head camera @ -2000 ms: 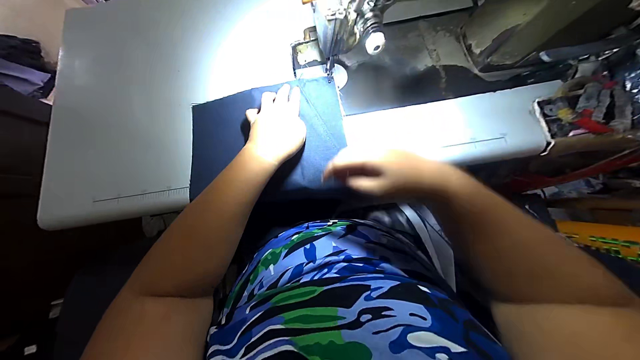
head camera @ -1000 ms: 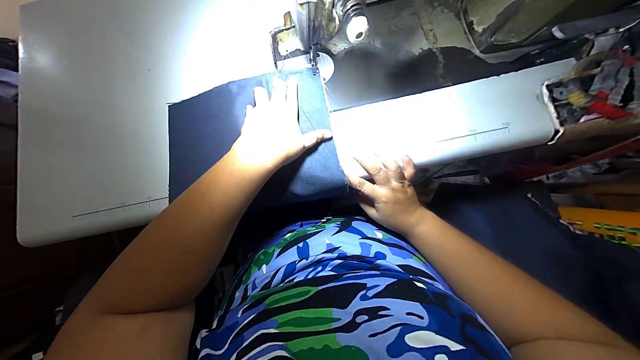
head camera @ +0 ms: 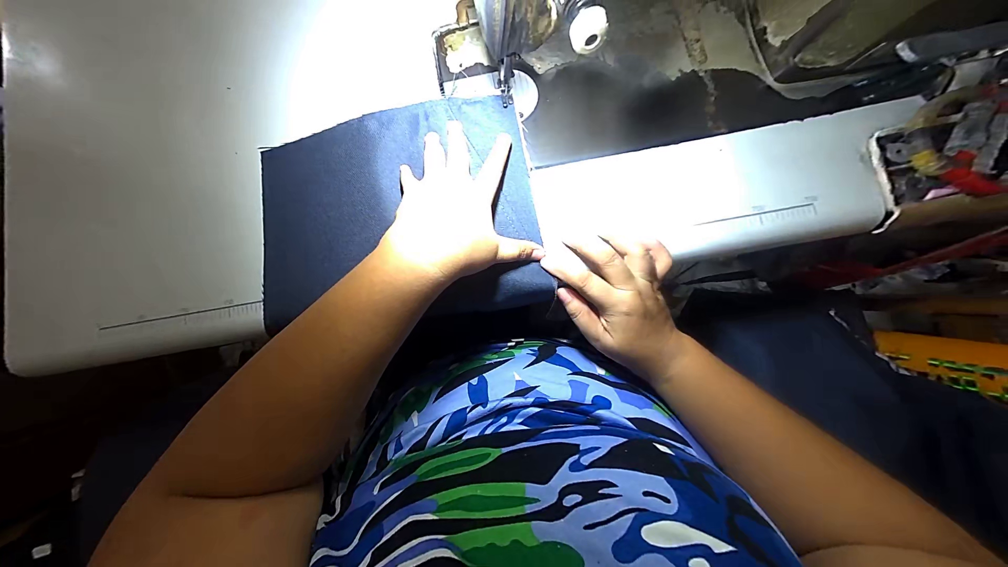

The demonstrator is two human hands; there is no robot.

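Observation:
A dark blue fabric panel lies over the front edge of the sewing machine's white table. Its top right corner reaches the presser foot at the needle. My left hand rests flat on the panel with fingers spread, its thumb at the right edge of the cloth. At the lower right corner, my right hand has the fabric edge between thumb and index finger, the other fingers loosely curled. A loose thread hangs by that corner. Strong lamp light washes out part of the left hand.
The sewing machine's dark, worn bed is behind and to the right. Scraps in red, yellow and white fill the space at the right. More dark blue cloth hangs below the table, near an orange patterned item.
My right hand, blurred over the cloth at first, has moved to the panel's lower right corner and taken its edge. My left hand's fingers have spread, its thumb now out toward the right edge.

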